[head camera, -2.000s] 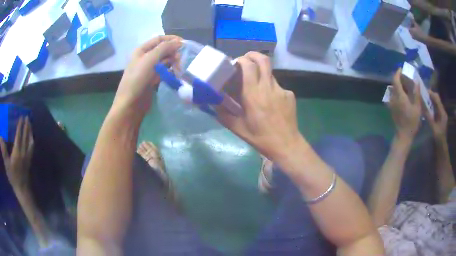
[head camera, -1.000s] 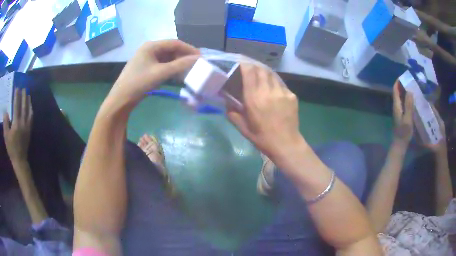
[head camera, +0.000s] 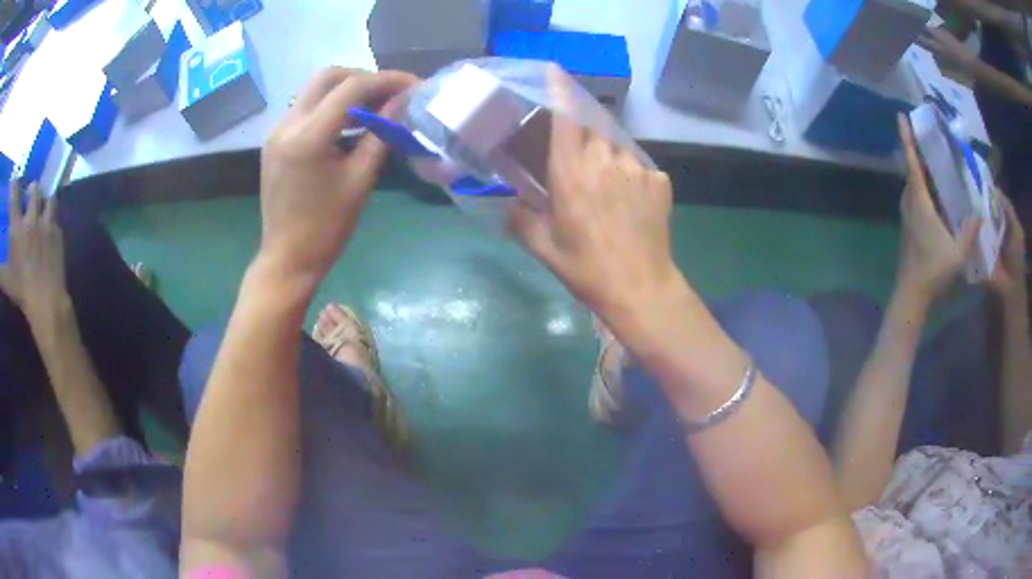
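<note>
A small white fan unit with blue blades is held above the lap, near the table's edge. A clear, crinkled poly bag lies around the unit and over the back of my right hand. My right hand grips the unit's darker side through or inside the bag; which one I cannot tell. My left hand has its fingers at a blue blade and the bag's left edge. The fingertips are partly hidden and blurred.
The white table bears a grey carton, a blue-topped carton, an open carton and a small white cable. At right, a person's hands hold a white unit. Another person's hand is at left. Green floor lies below.
The unit has moved slightly up. The bag now spreads over it and my right hand. My left hand has moved from the unit's top to a blue blade at its left.
</note>
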